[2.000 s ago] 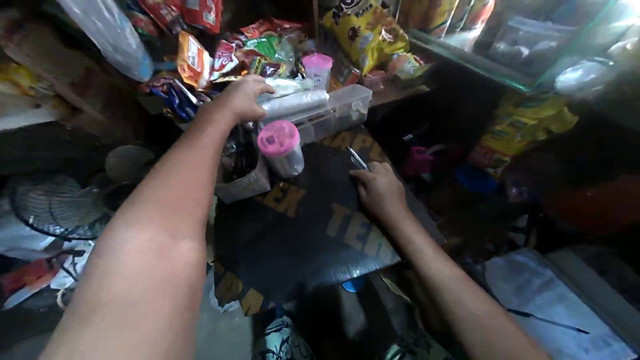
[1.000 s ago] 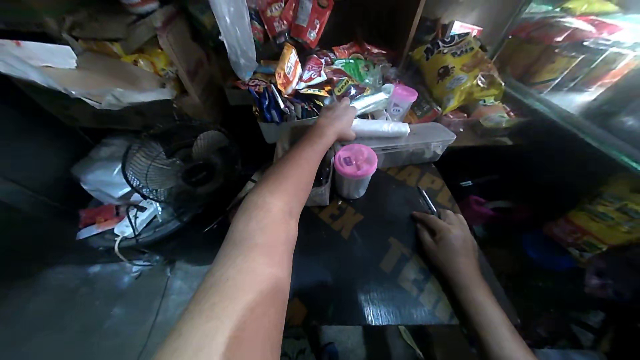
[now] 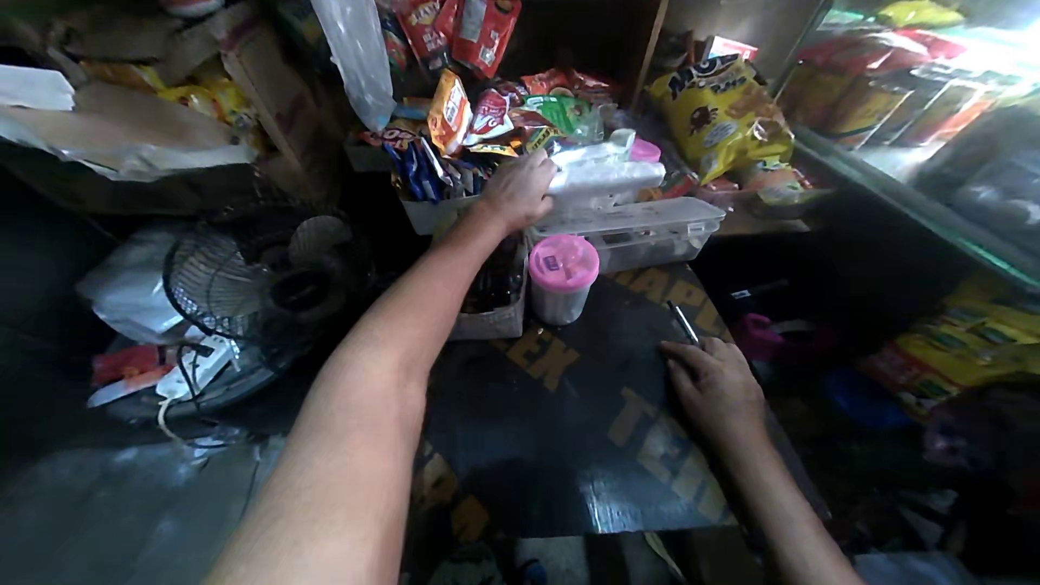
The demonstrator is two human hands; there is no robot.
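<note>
My left hand [image 3: 520,188] reaches to the far side of the dark table [image 3: 561,431], its fingers on the end of a roll of clear plastic bags [image 3: 609,175] lying over a clear plastic box [image 3: 650,231]. My right hand [image 3: 719,390] rests on the table's right part, closed around a slim pen [image 3: 682,322] that points away from me. Between the hands stands a clear jar with a pink lid [image 3: 562,276]. Left of the jar, under my left forearm, is a grey bin [image 3: 496,323] with dark contents.
Snack packets [image 3: 487,114] fill a container behind my left hand. A yellow snack bag [image 3: 723,118] leans at the back right, beside a glass display case [image 3: 918,195]. At left stands a black fan [image 3: 244,280] near a white power strip [image 3: 199,367].
The view has swung left, bringing the fan further into sight. The left hand stays at the plastic roll, whose near-side film now looks more raised. The right hand still has the pen.
</note>
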